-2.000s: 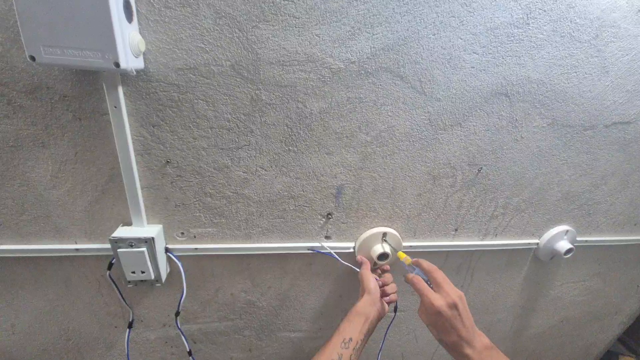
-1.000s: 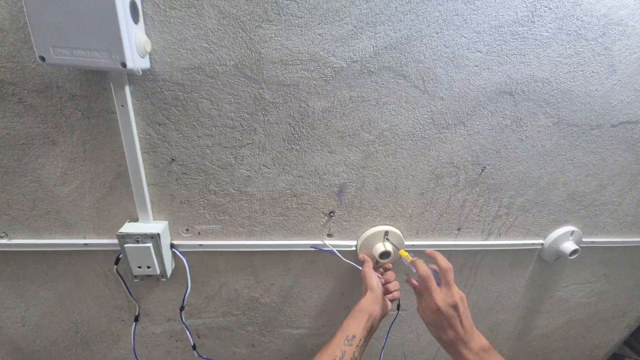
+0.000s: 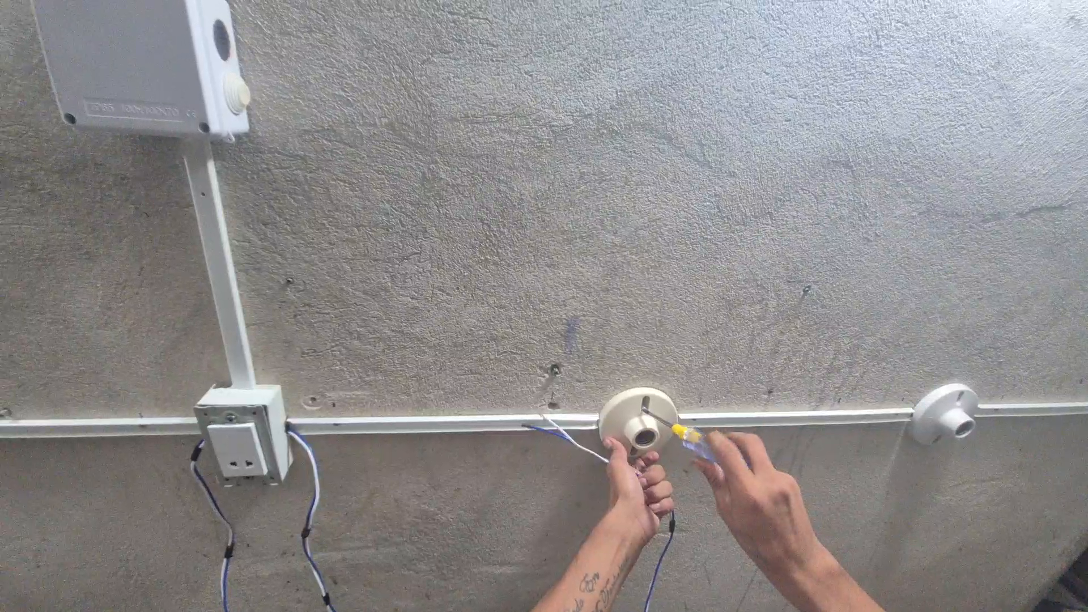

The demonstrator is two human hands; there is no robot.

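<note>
A round cream lamp holder (image 3: 620, 418) sits against the wall over the white trunking. My left hand (image 3: 642, 493) is just under it, thumb at its lower rim, fingers curled around blue and white wires (image 3: 582, 444). The wires' loose ends stick out to the left, and a stretch hangs below the fist. In my right hand (image 3: 756, 484) is a screwdriver (image 3: 693, 440) with a clear and yellow handle. Its shaft slants up left, and the tip is at the slot in the upper part of the lamp holder's base. Whether a screw sits there cannot be seen clearly.
White trunking (image 3: 450, 422) crosses the rough grey wall. A second lamp holder (image 3: 939, 415) is mounted at right. At left are a socket box (image 3: 245, 438) with hanging wires (image 3: 316, 510) and a vertical trunking piece (image 3: 223, 280) rising to a grey junction box (image 3: 127, 64).
My right hand's fingers, spread a second ago, are closer around the screwdriver handle. The tip remains by the lamp holder's upper slot. My left hand stays beneath the holder.
</note>
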